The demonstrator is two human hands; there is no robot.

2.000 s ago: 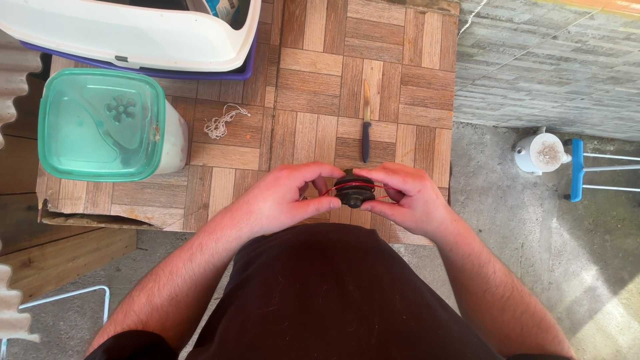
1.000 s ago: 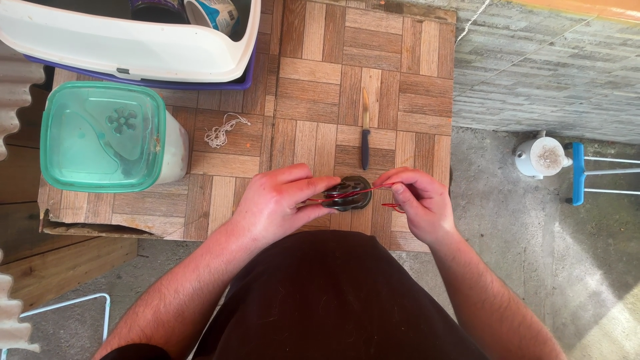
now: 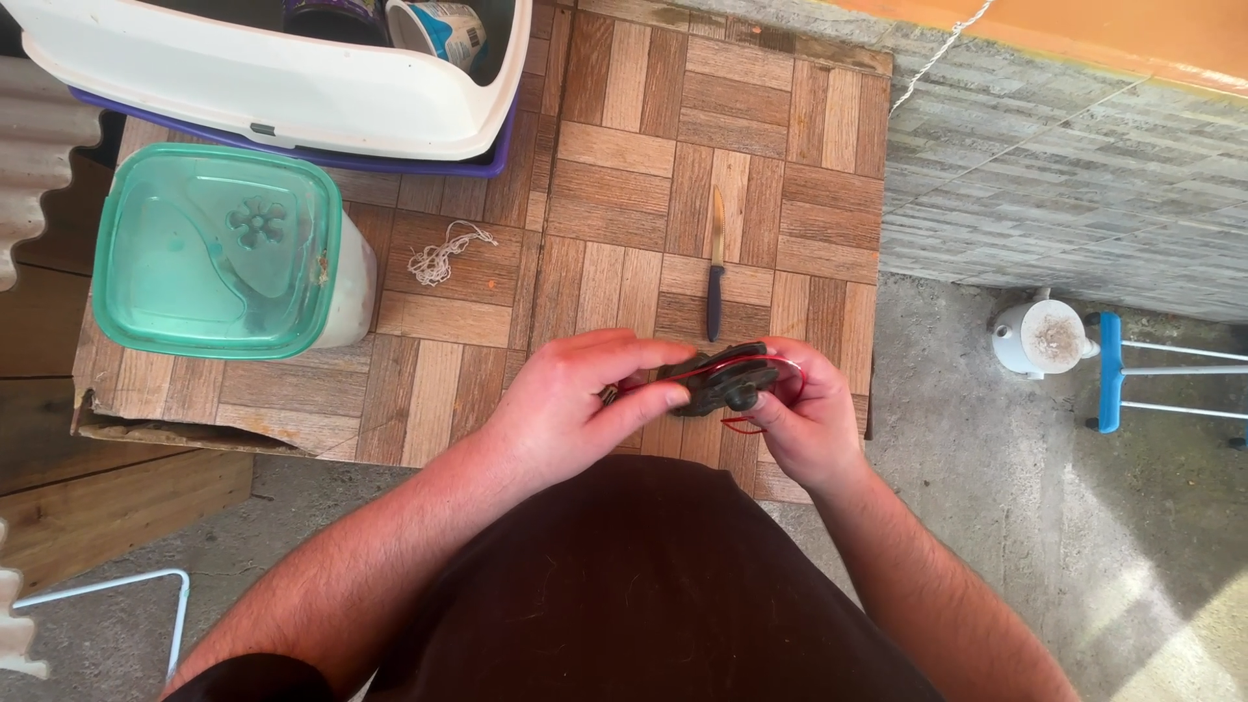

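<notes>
Between my hands, over the table's near edge, is a dark round spool-like part [image 3: 726, 383] with a knob, perhaps a trimmer head. My left hand [image 3: 585, 395] pinches its left side together with a red line [image 3: 700, 370]. My right hand [image 3: 807, 409] grips the right side, thumb by the knob, and the red line loops around those fingers and hangs below. A kitchen knife [image 3: 716, 283] with a dark handle lies just beyond the part, blade pointing away. Farther left rests a tangle of white string [image 3: 448, 255]. My fingers hide some of the part.
A container with a green lid [image 3: 219, 252] stands on the left of the wood-patterned table [image 3: 614, 205]. Behind it is a white and purple bin [image 3: 292, 93] holding cups. On the floor at right are a white pot [image 3: 1041, 337] and a blue-ended metal stand [image 3: 1110, 370].
My right hand, drawn off to the right with the red line one second ago, is back against the dark part. The part now sits tilted between both hands.
</notes>
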